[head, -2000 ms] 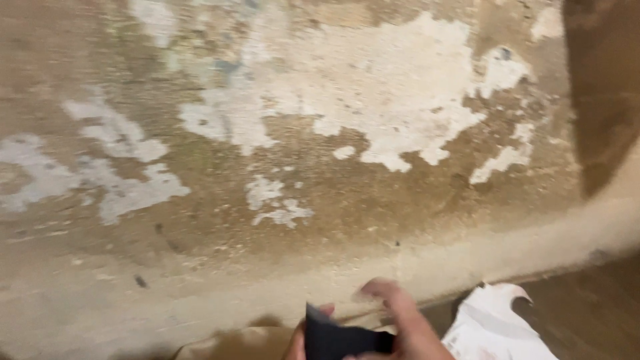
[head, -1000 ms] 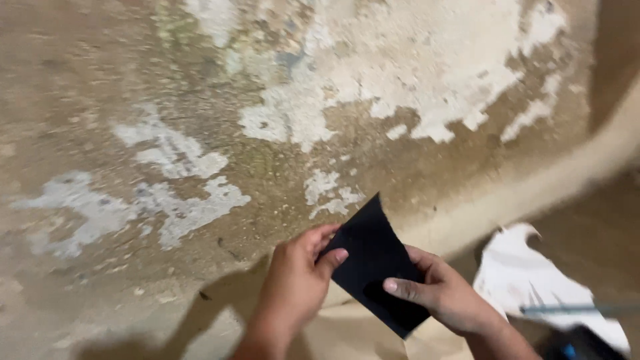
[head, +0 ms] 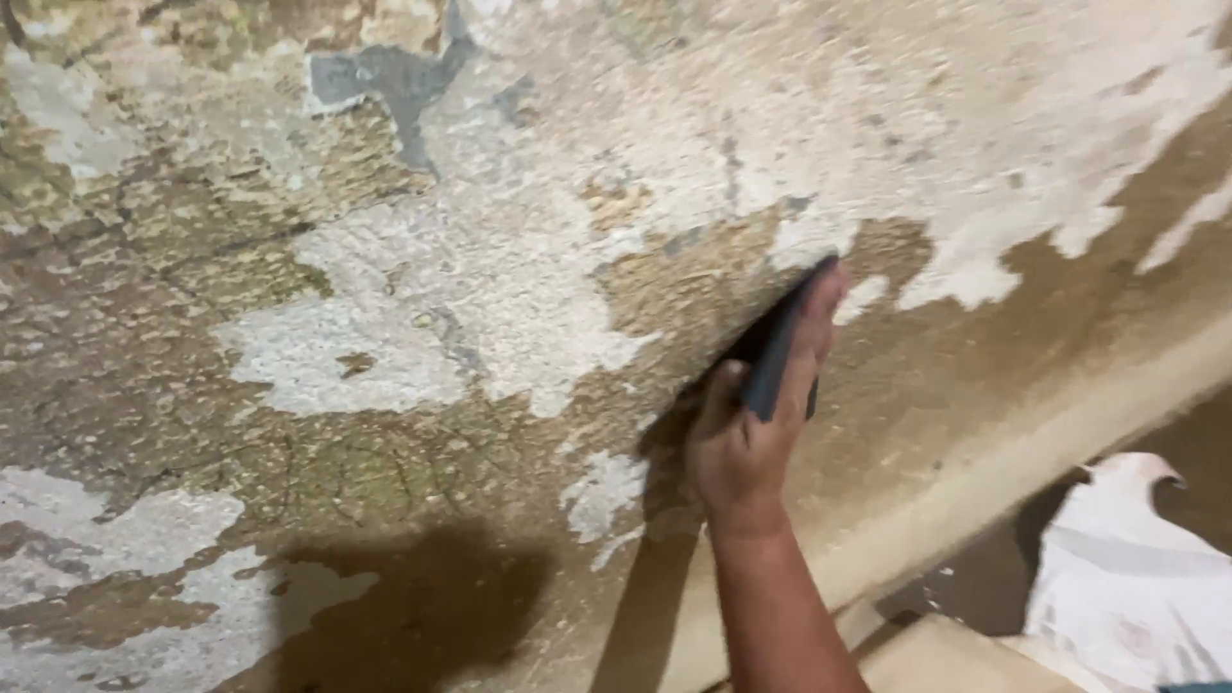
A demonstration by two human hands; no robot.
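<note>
My right hand [head: 760, 433] reaches up from the lower edge and holds a dark, folded or bent sheet [head: 775, 361] that looks like sandpaper. The thumb is on its left side and the fingers lie along its right side. The sheet is at the surface of a worn wall [head: 693, 298], beside a bare brown patch between areas of flaking whitish paint [head: 539, 289]. Hand and sheet are slightly blurred, so firm contact cannot be told. My left hand is out of view.
A pale ledge or rounded wall base [head: 1039, 433] slants along the lower right. Below it lie a torn white sheet [head: 1126, 577] and a flat tan piece [head: 948, 659], perhaps cardboard. Shadows fall across the lower wall.
A second ago both hands held the black sheet low in front of the wall. Now my right hand alone has it, up at the wall, and my left hand has left the view.
</note>
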